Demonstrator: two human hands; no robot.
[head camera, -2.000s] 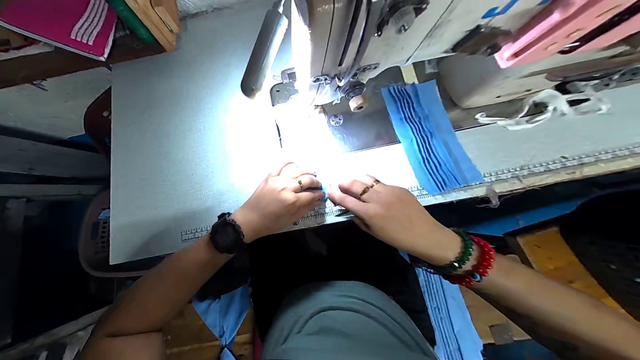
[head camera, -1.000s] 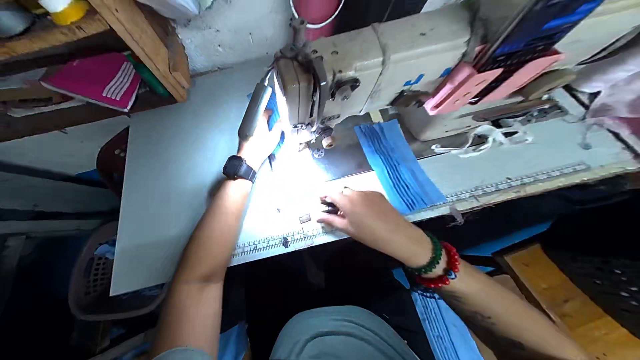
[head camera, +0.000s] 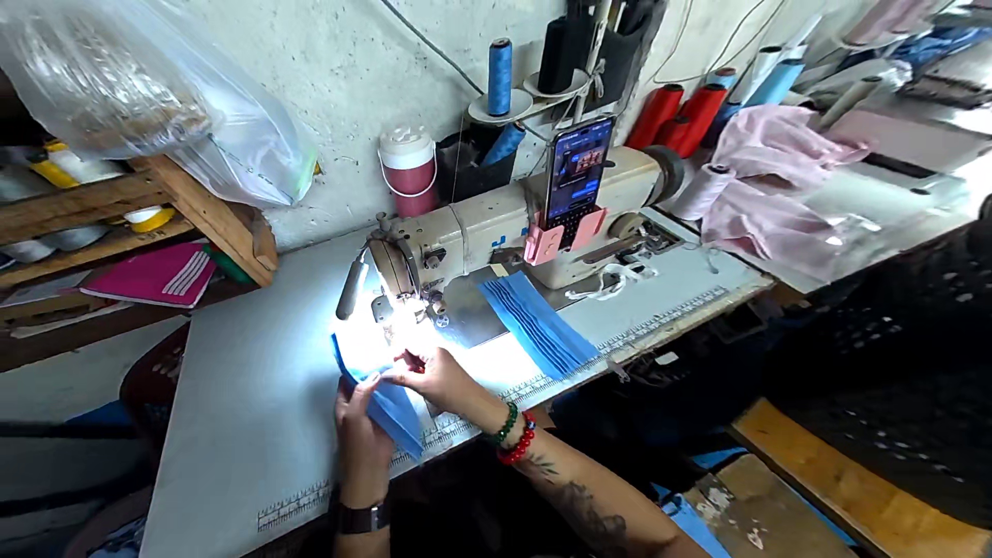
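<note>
A blue fabric piece (head camera: 395, 413) lies slanted in front of the sewing machine (head camera: 434, 236), with my left hand (head camera: 361, 422) gripping its left edge between thumb and fingers. My right hand (head camera: 434, 377) touches the same cloth near its upper part, fingertips close to my left thumb; a small dark object, not clear enough to name, shows in its curled fingers. Bright lamp light washes out the area around the needle and presser foot. To the right, a pleated blue fabric piece (head camera: 539, 325) rests flat on the machine bed and table.
A phone (head camera: 577, 174) stands in a pink holder (head camera: 545, 245) on the machine. White cord (head camera: 612, 280) lies right of the pleated piece. A printed ruler (head camera: 663, 318) runs along the table's front edge. Wooden shelves (head camera: 225, 225) border the left; pink fabric (head camera: 783, 186) lies at right.
My left hand has come back from beside the machine head toward the front edge, now holding blue cloth. The right hand has met it at the cloth. The view has tilted up.
</note>
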